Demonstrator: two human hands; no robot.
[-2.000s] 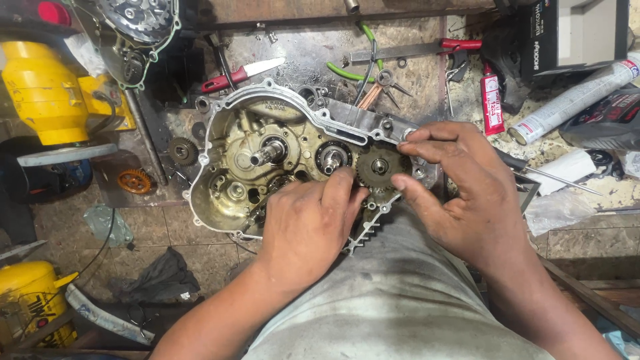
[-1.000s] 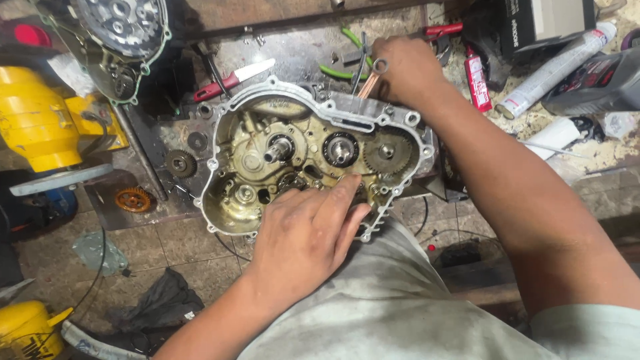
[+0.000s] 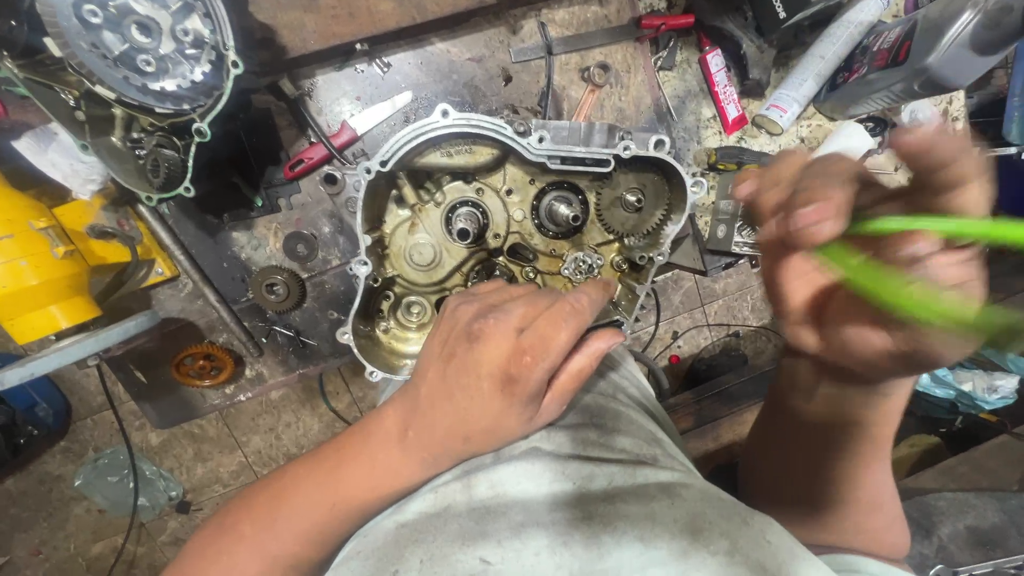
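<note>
My left hand (image 3: 512, 352) lies palm down over the lower part of an open metal engine crankcase (image 3: 436, 128), fingers apart and holding nothing. Inside the case are two shafts in bearings, the left one (image 3: 466, 224) and the right one (image 3: 562, 210). A steel gear (image 3: 632, 200) sits in its right corner. Raised to the right of the case, my right hand (image 3: 864, 248) grips green-handled pliers (image 3: 896, 272), blurred; their jaws cannot be made out.
Left of the case lie a loose steel gear (image 3: 278, 289), an orange gear (image 3: 203, 365) and a red-handled knife (image 3: 344, 140). A clutch-side engine part (image 3: 144, 48) stands upper left. Behind are a connecting rod (image 3: 590, 92), a red tube (image 3: 722, 88) and a plastic bottle (image 3: 904, 60).
My right hand has moved from the gear at the case's right corner to the green-handled pliers behind the case, and now holds them up at the right. My left hand stays over the case.
</note>
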